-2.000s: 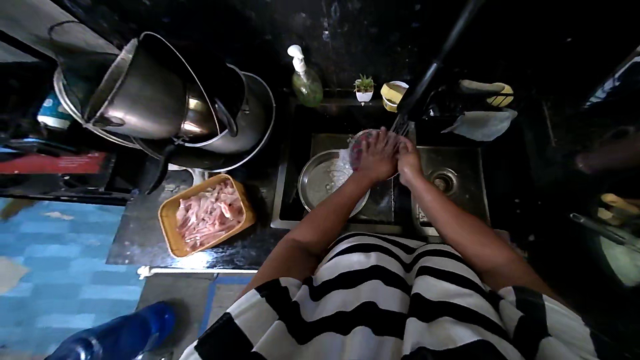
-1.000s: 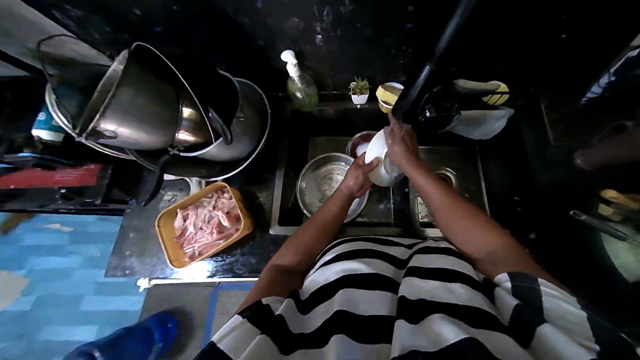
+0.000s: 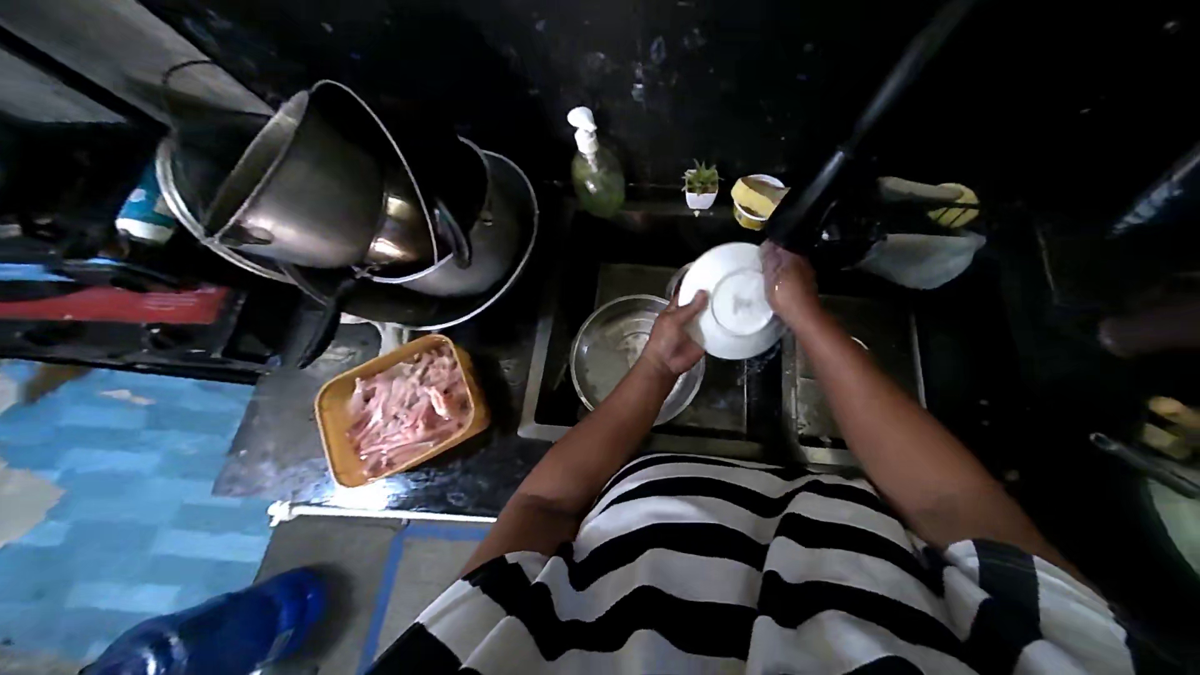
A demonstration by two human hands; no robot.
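Over the double sink (image 3: pixel 539 394), a white plate (image 3: pixel 741 305) is tilted with its underside and foot ring facing me. My left hand (image 3: pixel 677 336) grips its lower left edge, thumb on the underside. At its upper right rim is my right hand (image 3: pixel 787 281), holding the edge just below the black faucet (image 3: pixel 811 197). A round metal basin (image 3: pixel 595 352) sits in the left bowl, partly behind my left hand and forearm. Part of another round dish shows behind the plate; most of it is hidden.
Left of the sink stands a yellow-orange tub (image 3: pixel 342 445) of raw meat pieces. Large metal pots (image 3: pixel 328 197) are stacked behind it. A soap pump bottle (image 3: pixel 598 173), a small potted plant (image 3: pixel 701 186) and a yellow container (image 3: pixel 753 211) line the back. Blue plastic bottle (image 3: pixel 225 628) at lower left.
Two seconds ago my hands were together over a reddish round item under the faucet. A second ago they held the white plate more edge-on; now its underside faces me.
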